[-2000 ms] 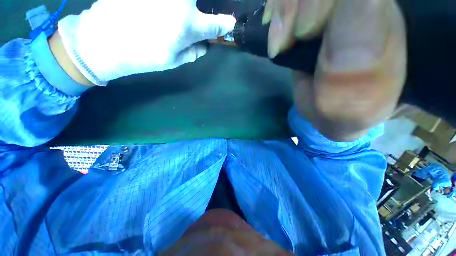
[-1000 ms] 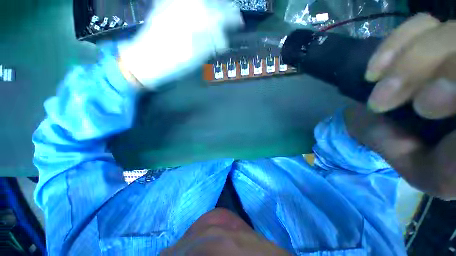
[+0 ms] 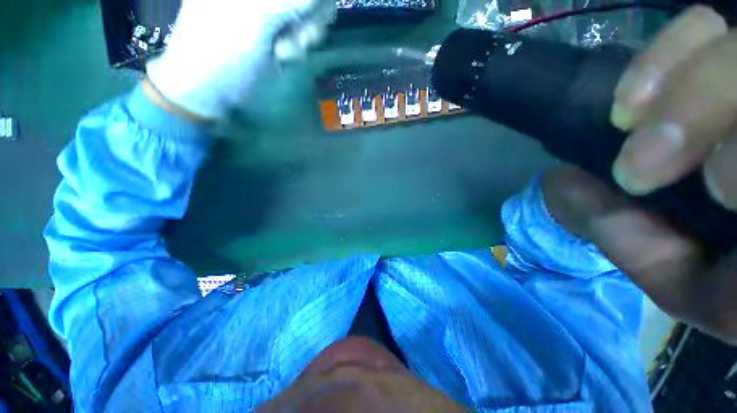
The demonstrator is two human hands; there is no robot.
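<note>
My bare right hand point(image 3: 679, 145) holds the thick black electric screwdriver point(image 3: 533, 89), its nose pointing left with a thin bit point(image 3: 416, 55) at its tip. The bit is over the black rear part of the fixture. The fixture point(image 3: 330, 115) has an orange-brown front edge and several silver-white plates with dark parts in its slots point(image 3: 390, 106); the screwdriver hides its right end. My left hand point(image 3: 234, 52), in a white glove, is above the mat left of the fixture, blurred at the fingers. I cannot tell whether it holds anything.
A black bin point(image 3: 121, 36) with small silver pieces is at the upper left. Another black bin of glittering metal point(image 3: 388, 6) is at the top. A clear bag point(image 3: 485, 14) and a red-black cable point(image 3: 566, 14) are at the upper right. Small white pieces point(image 3: 8, 127) lie far left.
The left glove has moved left, away from the fixture and screwdriver. The right hand and screwdriver have drawn back right, uncovering the slots. The view has shifted to show more of the bench.
</note>
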